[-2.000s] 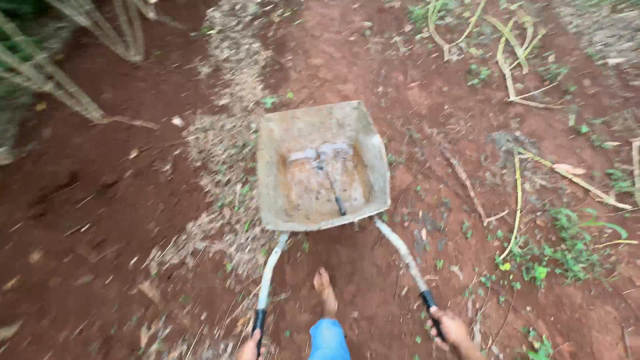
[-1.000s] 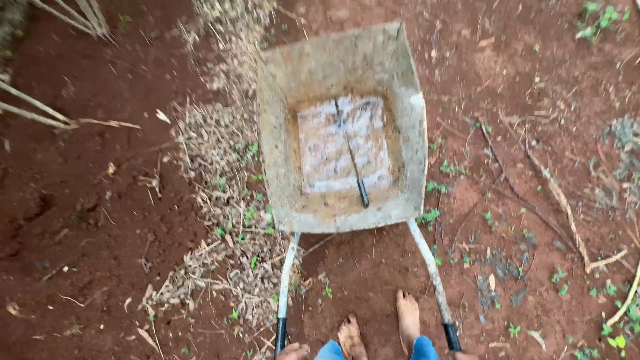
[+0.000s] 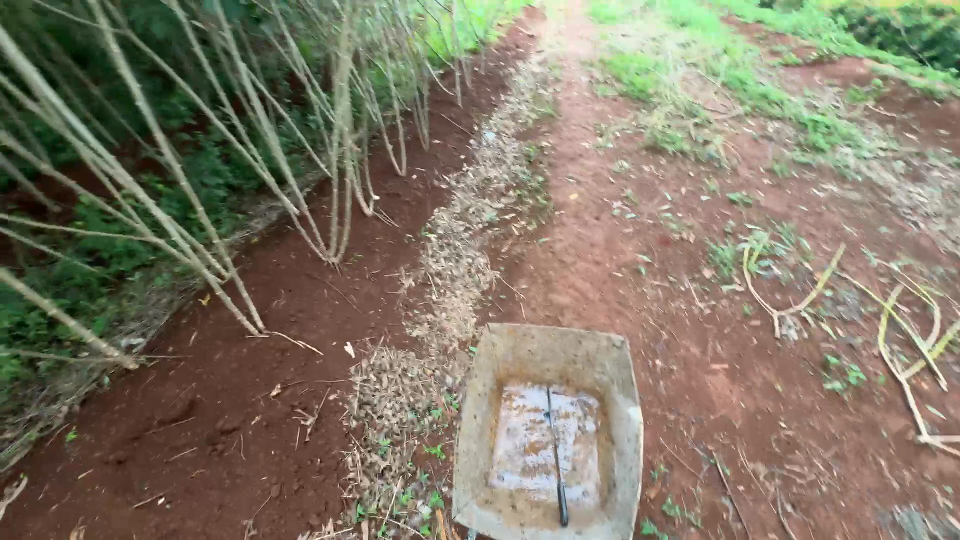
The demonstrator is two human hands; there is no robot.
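Note:
A worn metal wheelbarrow tray (image 3: 478, 427) fills the lower middle of the head view, its far rim pointing up the path. Shallow water or a wet sheen covers part of its rusty floor. On that floor lies a thin dark rod-like tool (image 3: 556, 450), its thicker black handle toward me. Only a small bit of the wheelbarrow's frame shows at the tray's lower left corner. Neither of my hands is in view, and the wheelbarrow's handles are below the frame.
A red dirt path (image 3: 581, 247) runs ahead. Dry leaf litter (image 3: 450, 277) borders it on the left, beside bare-stemmed shrubs (image 3: 337, 150) rooted in red soil. Cut forked branches (image 3: 795, 307) lie on the right, with green weeds (image 3: 810, 127) farther up.
The view has tilted up from the ground at my feet to the path ahead. My hands, the handles and my feet, seen earlier, have left the frame.

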